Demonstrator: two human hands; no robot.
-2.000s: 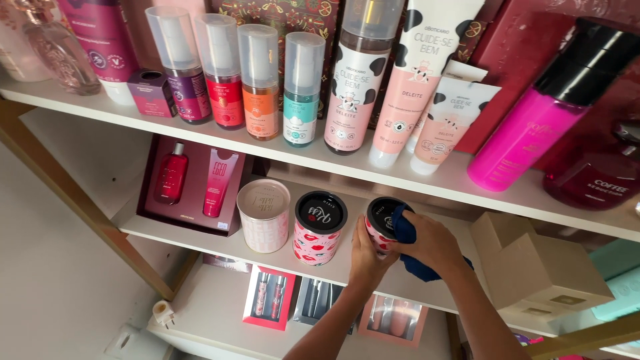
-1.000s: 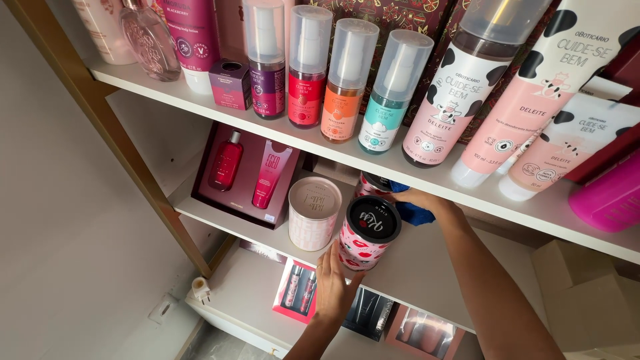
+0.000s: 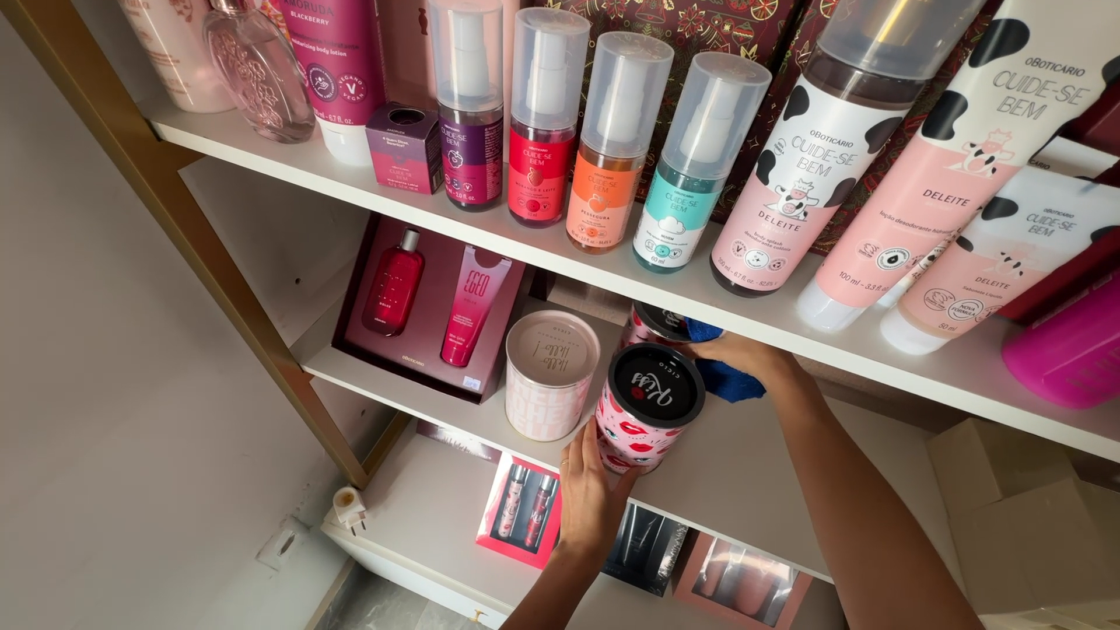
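Note:
On the middle shelf, my left hand (image 3: pixel 588 490) touches the lower side of a round canister with red lip prints and a black lid (image 3: pixel 650 407); whether it grips the canister is unclear. Behind it stands a second, similar canister (image 3: pixel 652 324), partly hidden by the front one and the upper shelf. My right hand (image 3: pixel 744 359) reaches in at that rear canister with a blue cloth (image 3: pixel 733 382) in its fingers. Just left of the front canister stands a pale pink canister (image 3: pixel 549 376). Further left, an open gift box (image 3: pixel 429 306) holds a red bottle and a pink tube.
The upper shelf edge (image 3: pixel 490 236) passes above my hands, lined with spray bottles (image 3: pixel 691 166), tubes (image 3: pixel 927 201) and a small purple box (image 3: pixel 404 149). Below are boxed sets (image 3: pixel 522 507). Beige boxes (image 3: pixel 1032 525) stand at the right, a gold shelf post (image 3: pixel 254 341) at the left.
Two seconds ago both hands were at one lip-print canister, right of another. Now one such canister stands in front with my left hand at it, and my right hand is at the one behind.

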